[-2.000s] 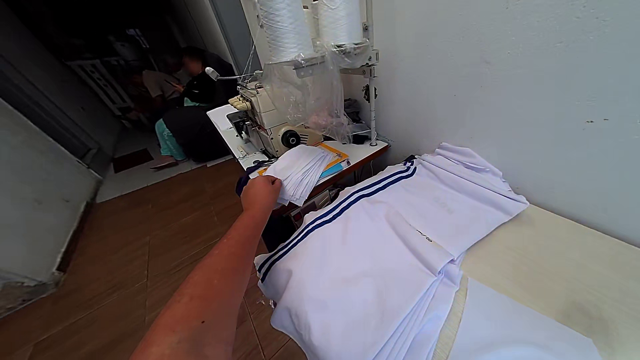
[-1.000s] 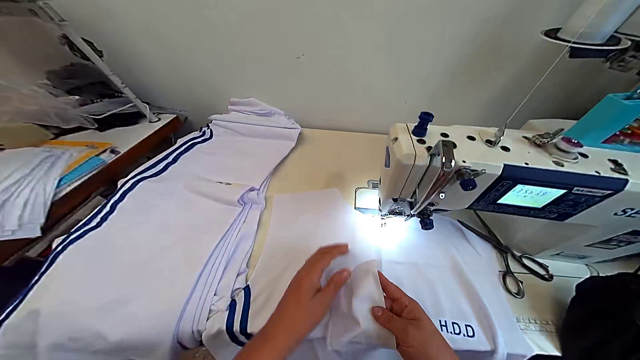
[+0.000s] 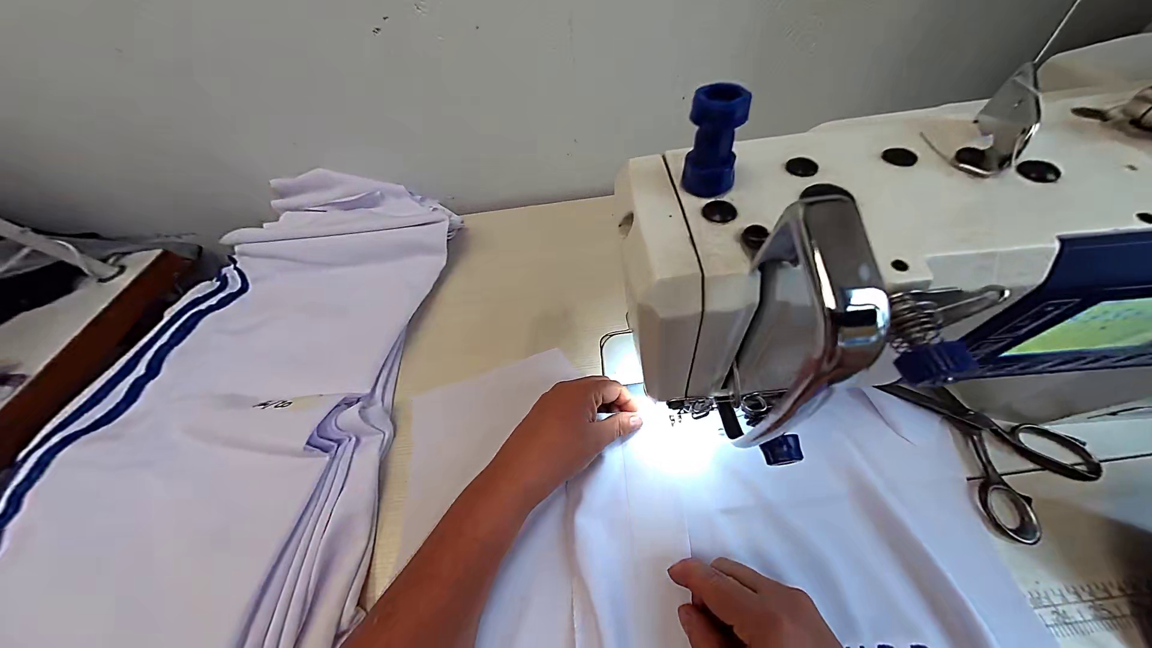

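Observation:
White fabric (image 3: 801, 540) lies under the lit needle area of a white and blue sewing machine (image 3: 661, 270). Just left of the needle, my left hand (image 3: 576, 427) pinches the fabric's edge between thumb and fingertips. Nearer to me, my right hand (image 3: 751, 607) rests on the same fabric beside a straight fold or seam line, its fingers curled; whether it grips cloth cannot be told. Dark embroidered lettering shows partly at the bottom edge. The needle tip is washed out by the lamp's glare.
A stack of white garment pieces (image 3: 288, 315) with navy stripes covers the table's left side. Metal scissors (image 3: 999, 450) lie right of the needle, above a clear ruler (image 3: 1093, 607). The wall (image 3: 504, 99) stands behind. A brown-edged table (image 3: 99, 342) is at far left.
My left hand was at a pile of white pieces by the other machine, then both hands held white cloth before the needle. Now the left is farther forward beside the needle. The view has swung right and closer.

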